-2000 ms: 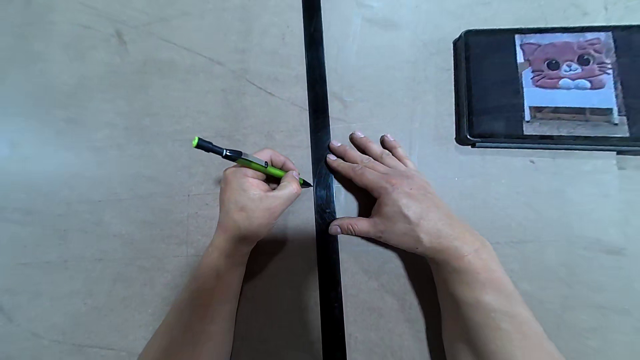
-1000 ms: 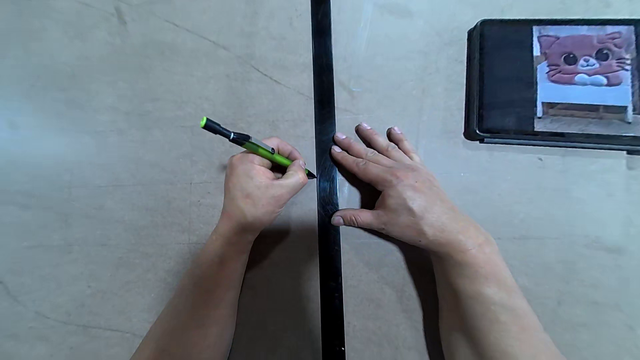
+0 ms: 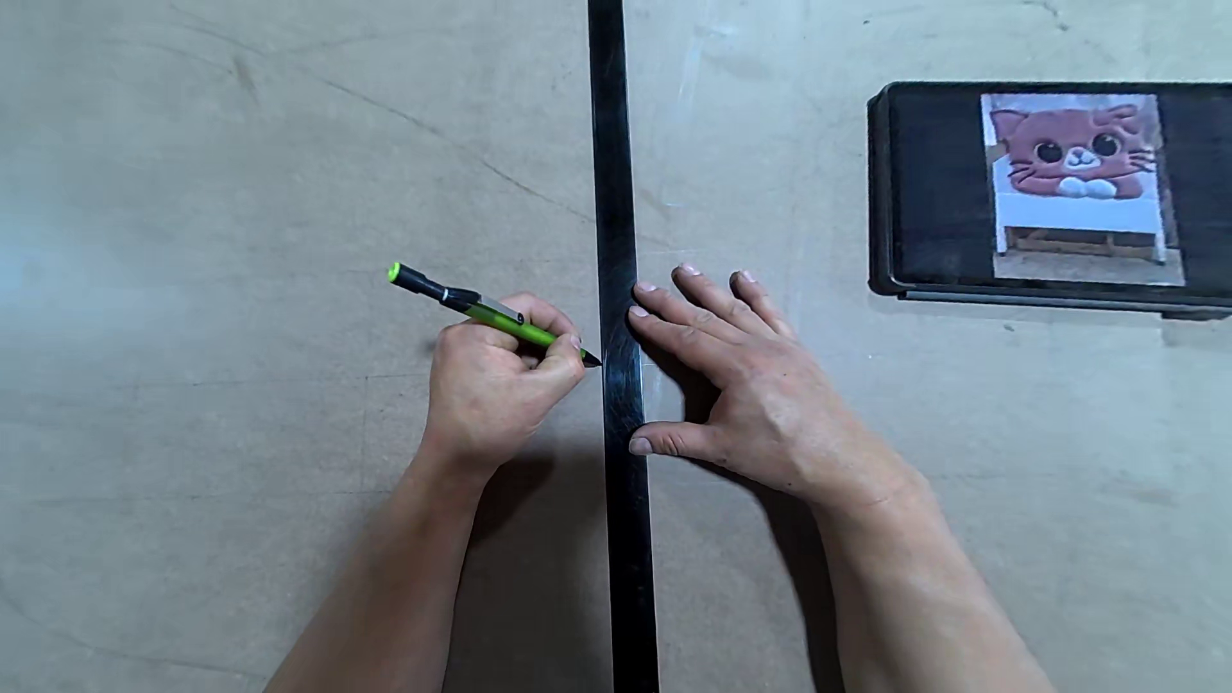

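Note:
A long, narrow black straightedge strip (image 3: 616,221) runs from the top to the bottom of the head view, lying on a grey-beige flat surface (image 3: 241,433). My left hand (image 3: 496,380) grips a green and black mechanical pencil (image 3: 481,308), its dark tip at the strip's left edge. On the other side, my right hand (image 3: 751,385) lies palm down with fingers spread. Its index fingertip and thumb tip touch the strip's right edge. The right palm's underside is hidden.
A tablet in a black case (image 3: 934,192) lies at the upper right, cut off by the view's edge. Its screen shows a picture of a pink cat-shaped piece above a white panel. Faint lines and scuffs mark the surface.

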